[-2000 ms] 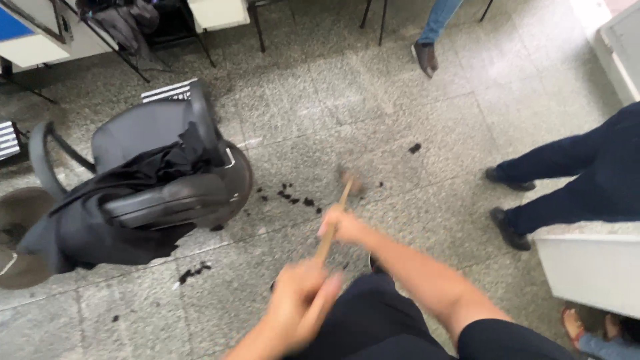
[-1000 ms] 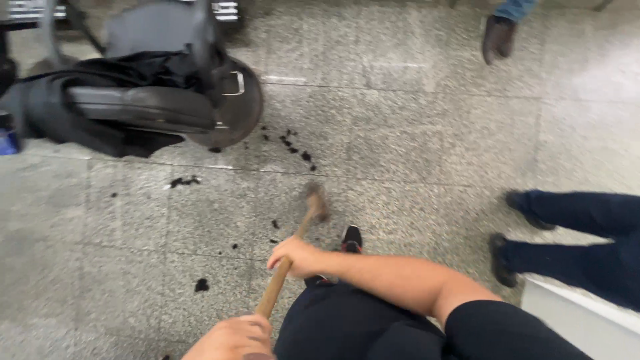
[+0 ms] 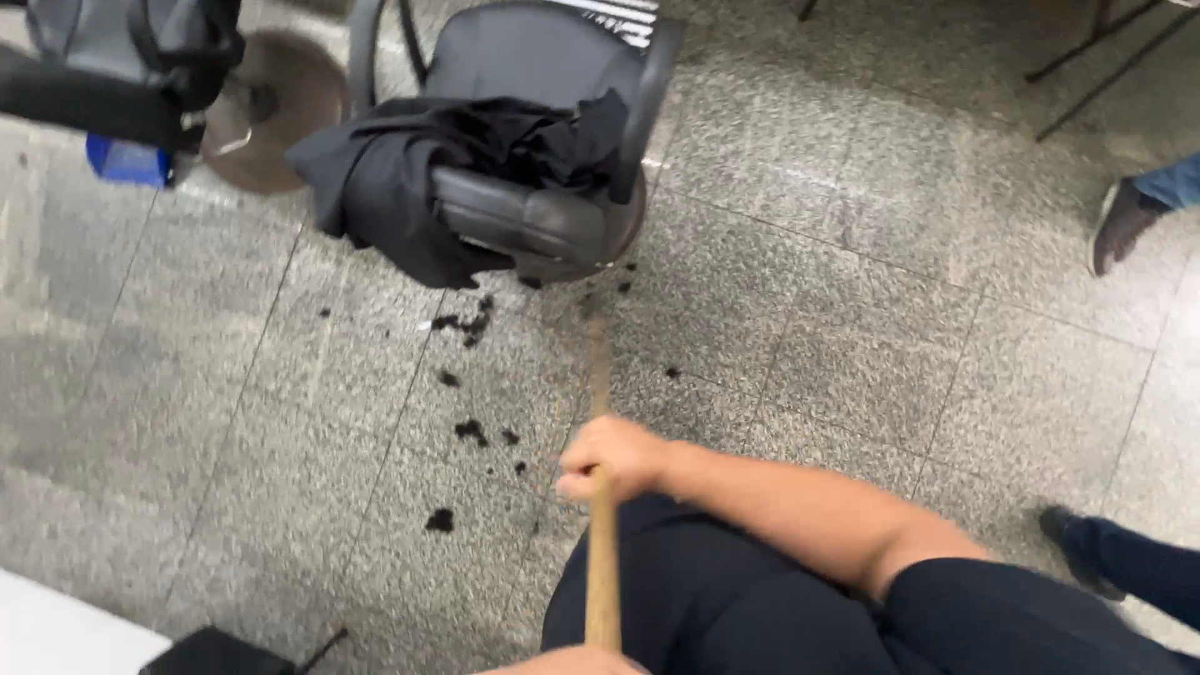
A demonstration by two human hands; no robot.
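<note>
My right hand (image 3: 614, 459) is closed around a long wooden handle (image 3: 605, 562), partway along it. Lower down, at the bottom edge, my left hand (image 3: 567, 662) is at the same handle, mostly cut off by the frame. The handle's far end is blurred near the base of a black salon chair (image 3: 534, 47), so its head cannot be made out clearly. Dark clumps that look like cut hair (image 3: 472, 431) lie scattered on the speckled floor, left of the handle, with a few to its right. A black cloth (image 3: 389, 183) drapes over the chair's near armrest.
A second chair with a dark bag (image 3: 187, 47) stands at the upper left, beside a round base (image 3: 281, 112) and a blue object (image 3: 127, 159). One person's shoe (image 3: 1120, 225) and another's leg (image 3: 1134, 562) are at the right. A white surface (image 3: 66, 628) occupies the lower left corner.
The view has shifted strongly. The handle's far end, below and right of the chair a second ago, now points at the chair's base. Both hands have stayed on the handle.
</note>
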